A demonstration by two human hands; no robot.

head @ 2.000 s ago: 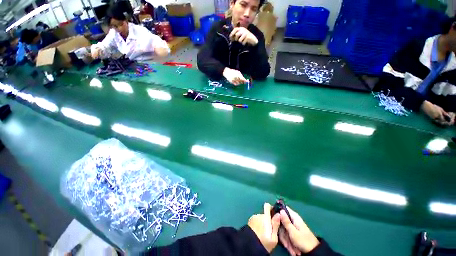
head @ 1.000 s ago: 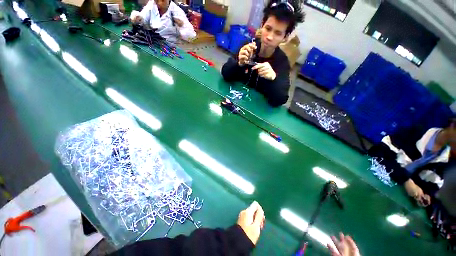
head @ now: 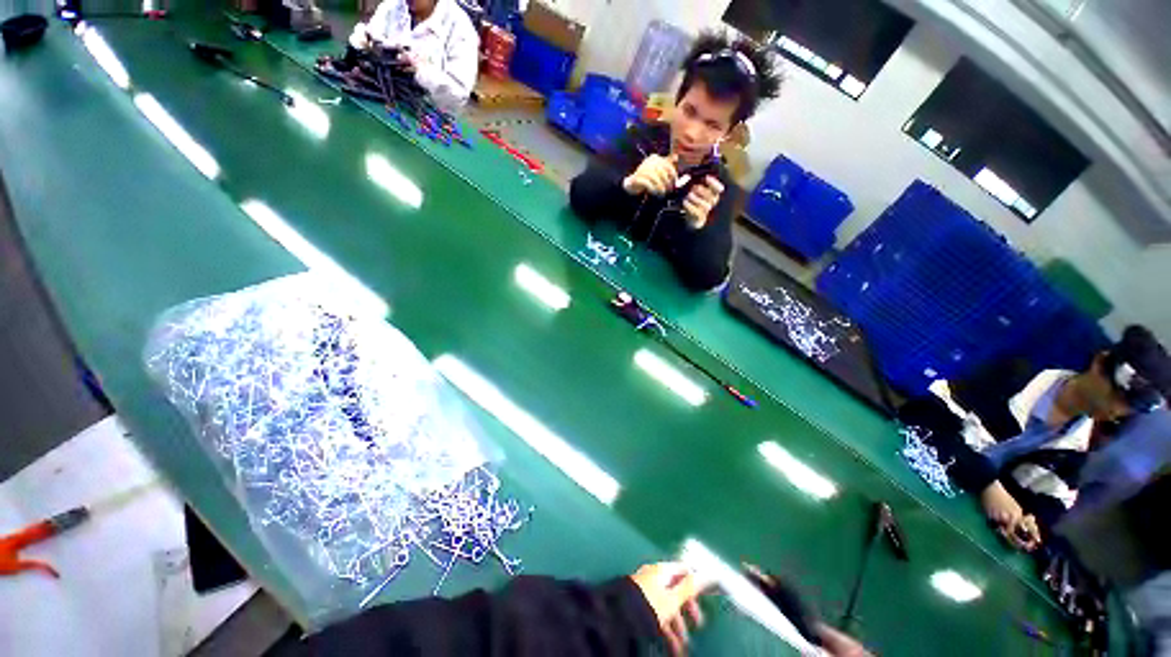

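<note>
My left hand (head: 672,603) is over the green bench at the bottom centre, its fingers apart, with nothing clearly seen in it. My right hand (head: 841,643) is blurred and mostly cut off by the bottom edge. A blurred black clamp (head: 786,601) is at its fingertips, between my hands, and looks held. Another black clamp (head: 889,530) with a thin cable lies on the bench beyond my right hand. A clear plastic bag (head: 193,372) of silvery bent-wire parts lies left of my hands, with loose parts (head: 475,520) spilling from its mouth.
A clamp lead (head: 700,358) lies along the middle of the belt. Coworkers sit across it, with a black tray (head: 863,375) of silver parts and several small heaps. A white side table (head: 96,578) at lower left holds an orange air gun (head: 26,546). Blue crates (head: 931,289) stand behind.
Both hands have parted from the clamp they worked on. A clamp lead now lies on the belt, and a dark clamp has appeared at my right hand. The view has turned and tilted.
</note>
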